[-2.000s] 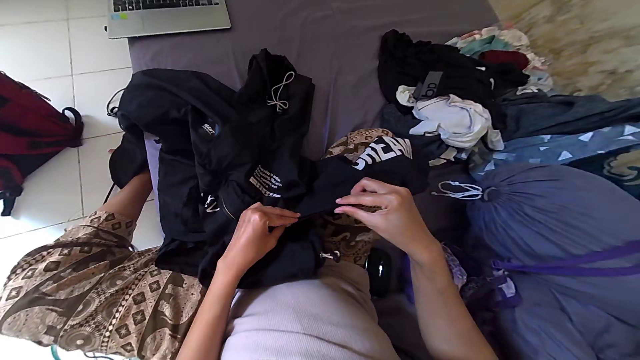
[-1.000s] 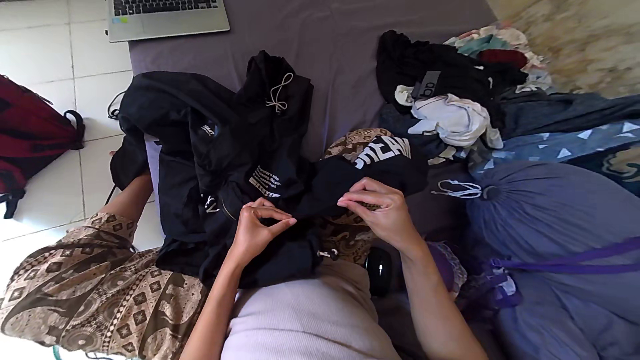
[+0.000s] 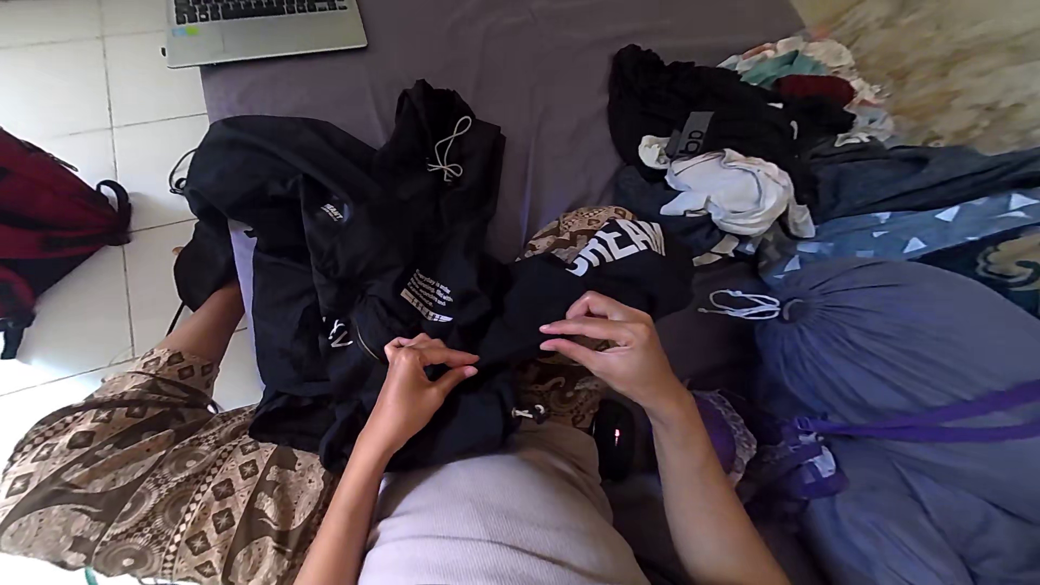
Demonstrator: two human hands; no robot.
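Note:
Black garments with white print and drawstrings (image 3: 447, 276) lie heaped across my lap and the grey-purple sheet. My left hand (image 3: 422, 382) is over the lower part of the black cloth, its thumb and forefinger nearly together at the fabric; whether they pinch anything is hard to see. To the right, my right hand (image 3: 605, 341) hovers over or against the cloth just below a black sleeve with white lettering (image 3: 621, 248). Its thumb and fingertips are a little apart, with nothing visible between them. A white cord end (image 3: 528, 413) shows below the two hands.
An open laptop (image 3: 268, 36) sits at the top left of the sheet (image 3: 552, 81). On the right are piled clothes (image 3: 731, 187) and a stuffed grey-blue drawstring bag (image 3: 894, 349) with purple straps. A black mouse (image 3: 615, 439) lies by my waist. A red backpack (image 3: 49, 227) is on the tiled floor.

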